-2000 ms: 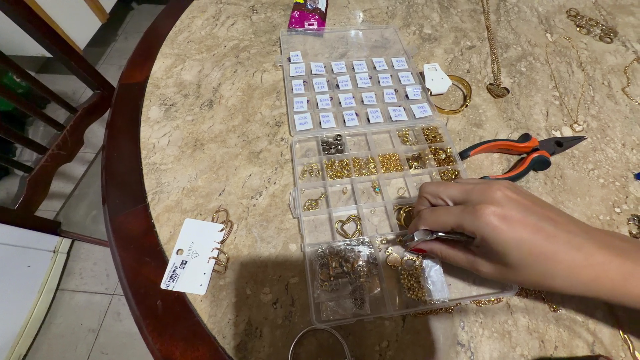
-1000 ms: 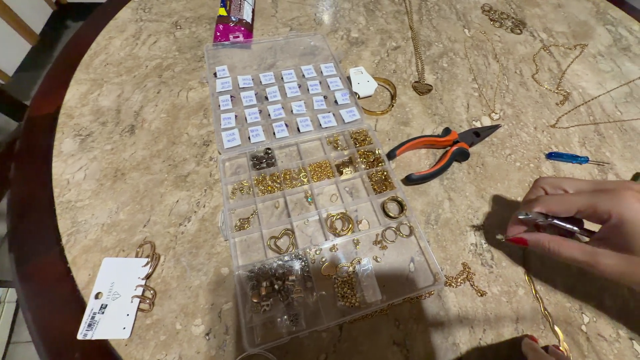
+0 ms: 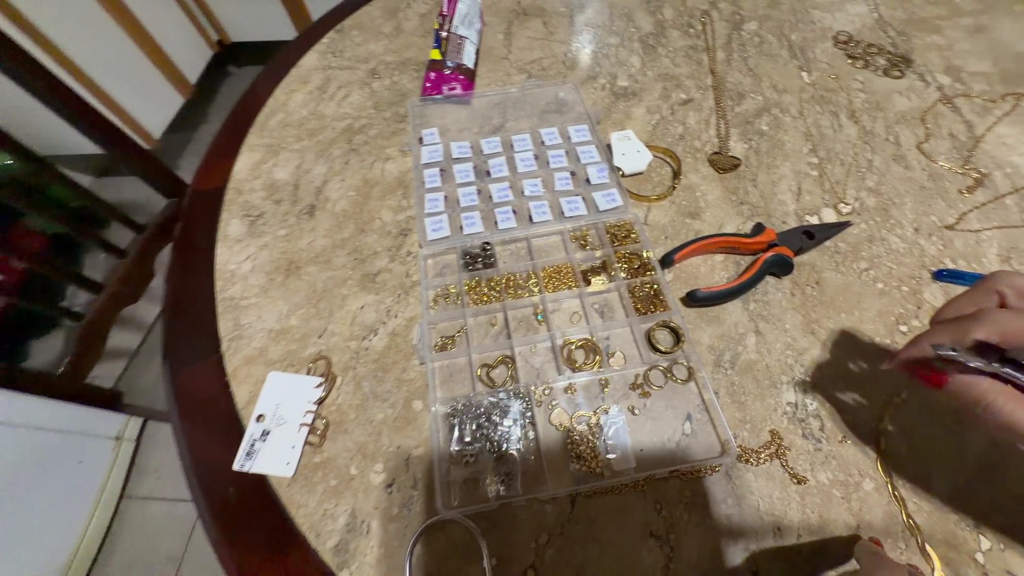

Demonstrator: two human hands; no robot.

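Note:
At the right edge my right hand (image 3: 972,360) is closed on a slim metal tool (image 3: 980,362), perhaps tweezers or pliers; its far part is out of frame. Just below it runs a twisted gold-coloured chain (image 3: 898,496). Only fingertips of my left hand (image 3: 876,556) show at the bottom edge, beside that chain; whether they hold it is hidden. Left of both hands lies an open clear plastic organizer box (image 3: 486,506) with gold rings, beads and small metal findings in its compartments. Orange-and-black long-nose pliers (image 3: 740,254) rest between the box and my right hand.
Around the box lie a carded set of hoop earrings (image 3: 276,424), a gold bangle (image 3: 668,176), a heart pendant necklace (image 3: 724,162), loose chains (image 3: 772,456), a blue-handled tool (image 3: 956,277) and a pink wrapper (image 3: 454,52). The round table's dark wooden edge (image 3: 192,320) curves along the left.
My right hand was over the box's lower compartments two seconds ago; it moved right, off the box, with the metal tool still held. The view has shifted.

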